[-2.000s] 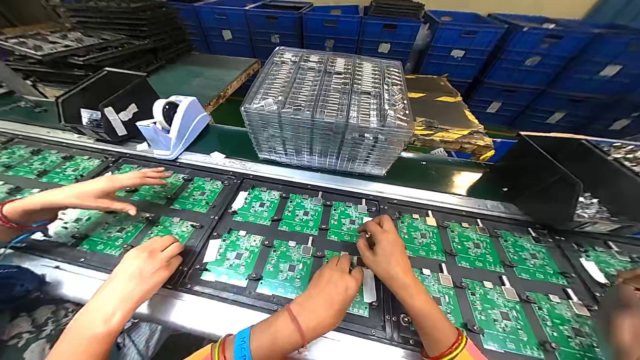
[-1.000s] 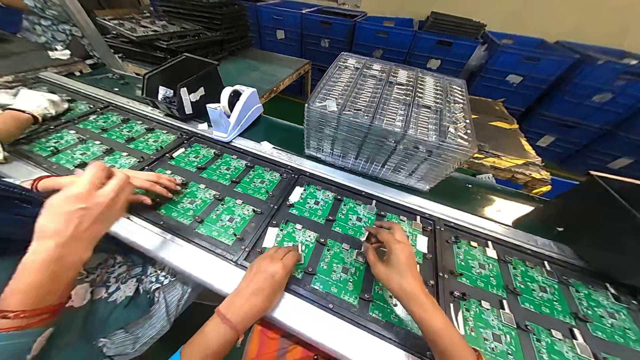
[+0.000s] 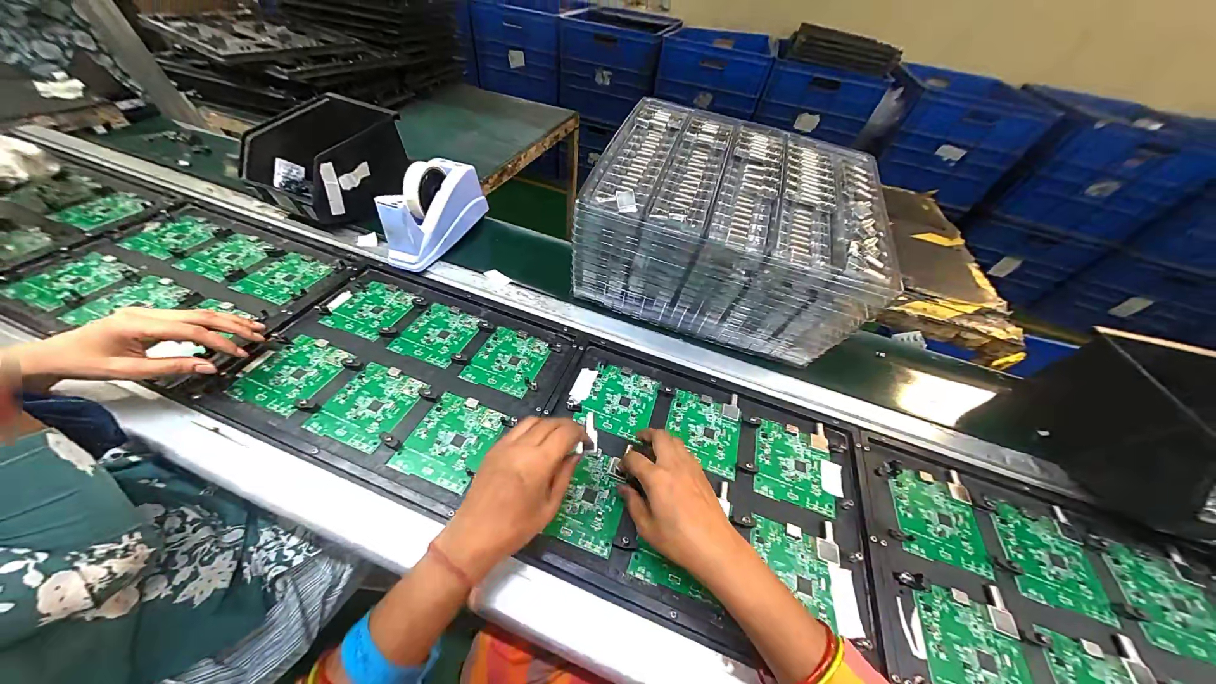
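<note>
Both my hands are over a green circuit board (image 3: 587, 505) in the front left of a black tray (image 3: 860, 532). My left hand (image 3: 527, 470) pinches a small white piece (image 3: 591, 429) at the board's upper edge. My right hand (image 3: 670, 489) is bent over the board's upper right corner, its fingertips at a small metal part (image 3: 617, 465); whether it grips that part is hidden. Other boards in this tray carry metal connectors (image 3: 828, 548) and white strips (image 3: 844, 600). My right forearm partly covers a front board (image 3: 665, 570).
A co-worker's hand (image 3: 171, 340) rests over the tray to the left. Behind the metal rail (image 3: 513, 288) stand a black bin (image 3: 323, 157), a tape dispenser (image 3: 432, 214) and stacked clear trays of metal parts (image 3: 731, 228). Another black bin (image 3: 1121, 427) stands at right.
My left hand has moved from the tray's front left edge to the upper edge of a board, near my right hand. The co-worker's two hands were over the neighbouring tray; one shows clearly now.
</note>
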